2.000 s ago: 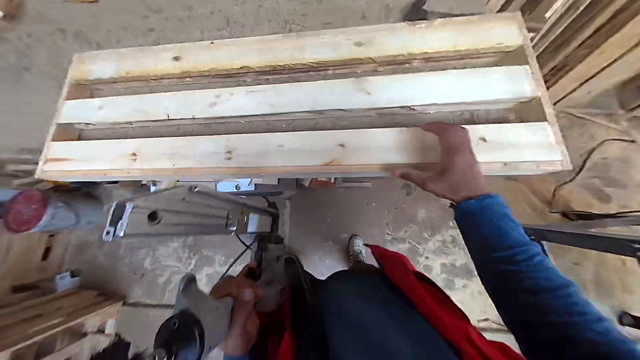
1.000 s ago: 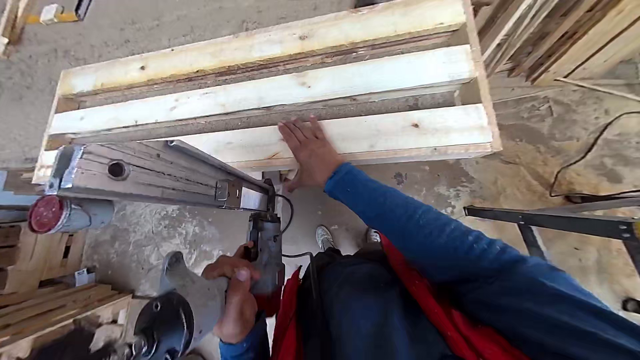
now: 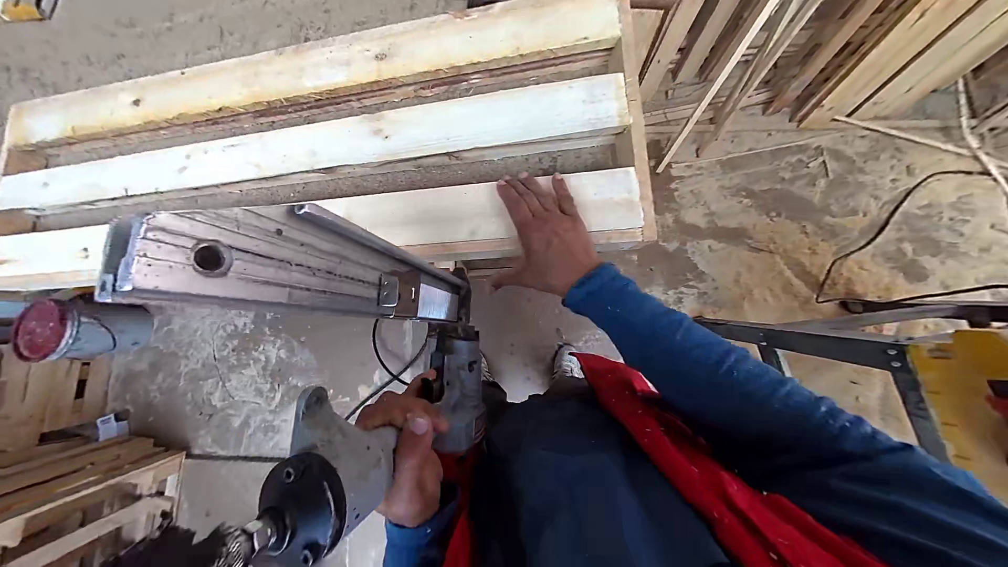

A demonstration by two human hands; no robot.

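My left hand (image 3: 413, 449) is closed around part of a grey power tool (image 3: 461, 394), its fingers by the black trigger area. From the tool a long metal beam (image 3: 260, 260) with a round hole reaches left, across the near edge of a slatted wooden pallet or frame (image 3: 472, 209). Below and left of my left hand is a grey metal housing with a black round flange (image 3: 303, 504) and a dark, bristly end, partly out of view. My right hand (image 3: 551, 244) lies on the near slat close to its right end, fingers spread and thumb over the edge.
Loose wooden boards (image 3: 882, 55) lean at the upper right. A black cable (image 3: 843, 260) lies on the dusty floor beside a dark metal frame (image 3: 811, 342). At the left are a bucket with a red end (image 3: 43, 331) and stacked wooden pallets (image 3: 94, 480).
My right hand has moved right along the near slat since a second ago. The metal beam, beside the pallet's near edge two seconds ago, now overlaps it in view. My left hand keeps its hold.
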